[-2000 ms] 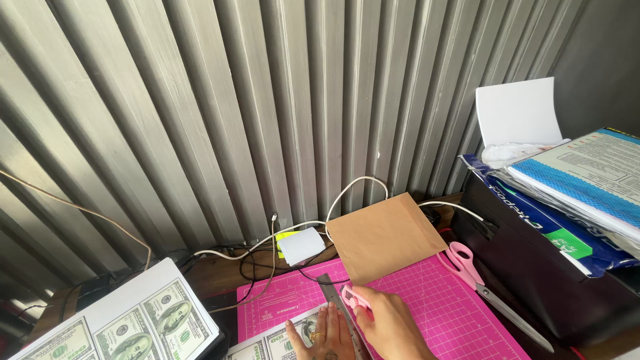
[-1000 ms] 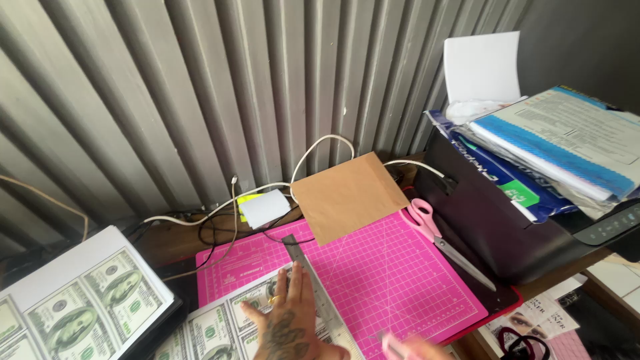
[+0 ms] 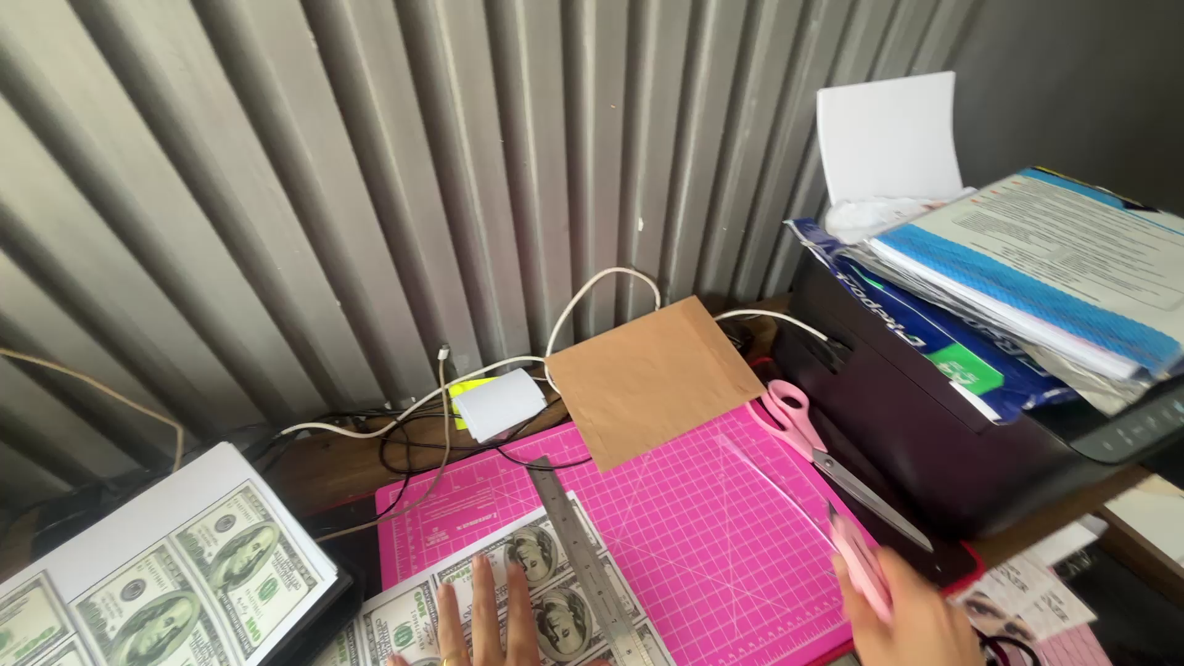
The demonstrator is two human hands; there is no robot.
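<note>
My left hand lies with fingers spread on a sheet printed with banknote images, at the bottom of the head view. A steel ruler lies across that sheet, beside my fingers. The sheet rests on a pink cutting mat. My right hand holds a pink craft knife over the mat's right edge, its tip pointing up and away. A thin pale strip runs from the mat's upper part towards the knife. Pink-handled scissors lie along the mat's right side.
A brown envelope overlaps the mat's far edge. A stack of printed banknote sheets is at left. Cables and small papers lie behind the mat. Papers are piled on a black printer at right, before a corrugated metal wall.
My right hand, beside the ruler with the pink knife two seconds ago, has moved right to the mat's edge. My left hand remains on the printed sheet. The view has shifted.
</note>
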